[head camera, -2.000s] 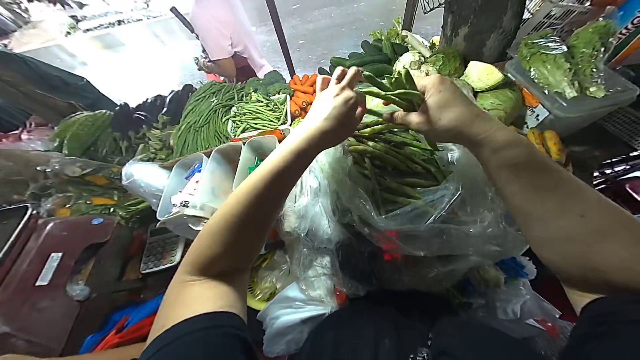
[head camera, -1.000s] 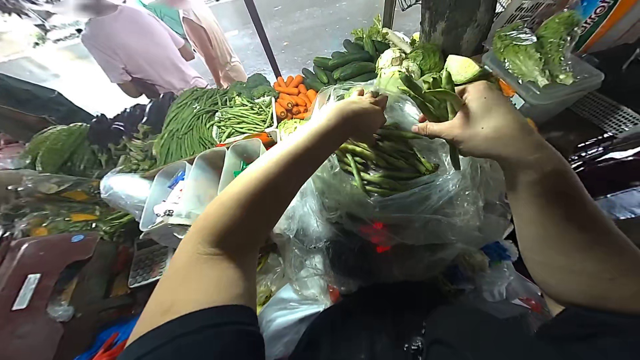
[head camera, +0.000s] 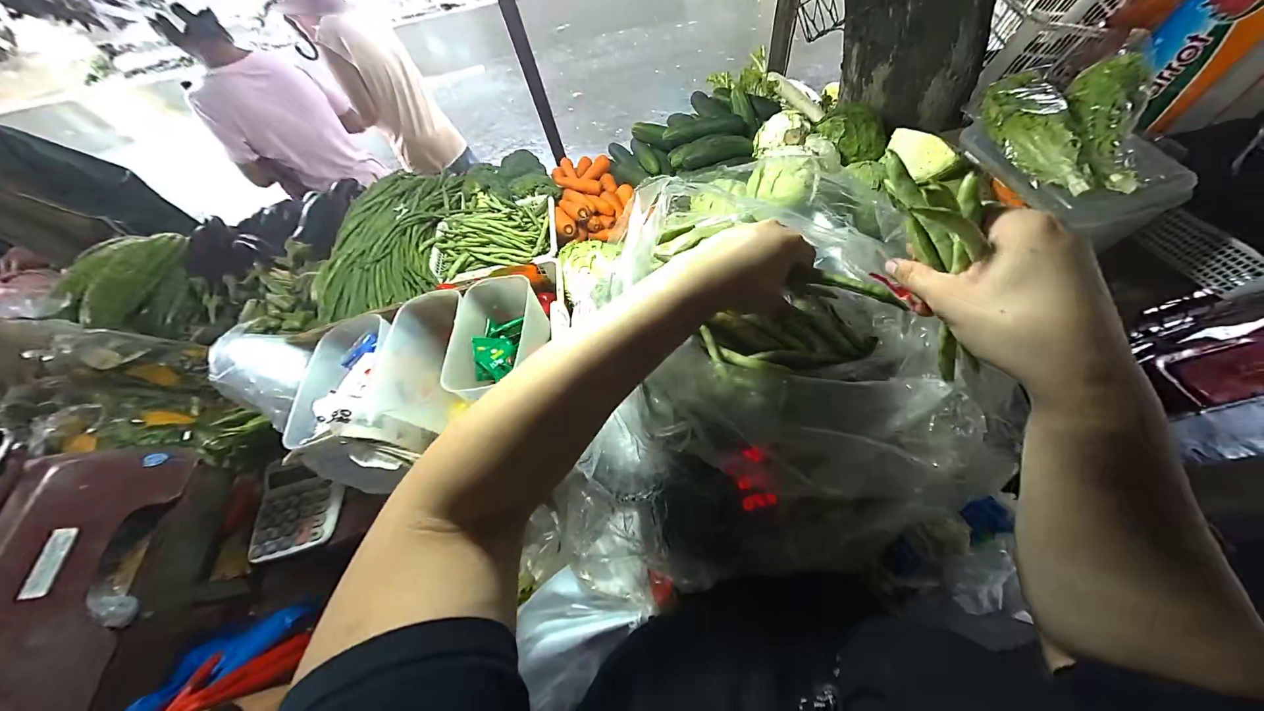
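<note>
A bunch of flat green bean pods (head camera: 938, 222) is gripped in my right hand (head camera: 1007, 296), right of the open clear plastic bag (head camera: 839, 434). Something small and red shows by the right thumb. My left hand (head camera: 765, 262) reaches over the bag's mouth, its fingers bent down and mostly hidden behind the wrist; whether they hold a pod cannot be made out. Below both hands, more long green beans (head camera: 790, 341) lie inside the bag. Red lit digits of a scale display (head camera: 753, 479) shine through the plastic.
Beyond the bag lie cucumbers (head camera: 706, 143), carrots (head camera: 590, 197), a white tray of green beans (head camera: 494, 235) and long beans (head camera: 385, 247). Plastic bins (head camera: 415, 360) and a calculator (head camera: 296, 513) are at left. Wrapped lettuce (head camera: 1037, 133) sits in a container at right. Two people stand beyond the stall.
My right hand has moved rightward with the pods, away from the bag's middle. My left hand has lowered toward the beans in the bag. A second person has come into view beyond the stall.
</note>
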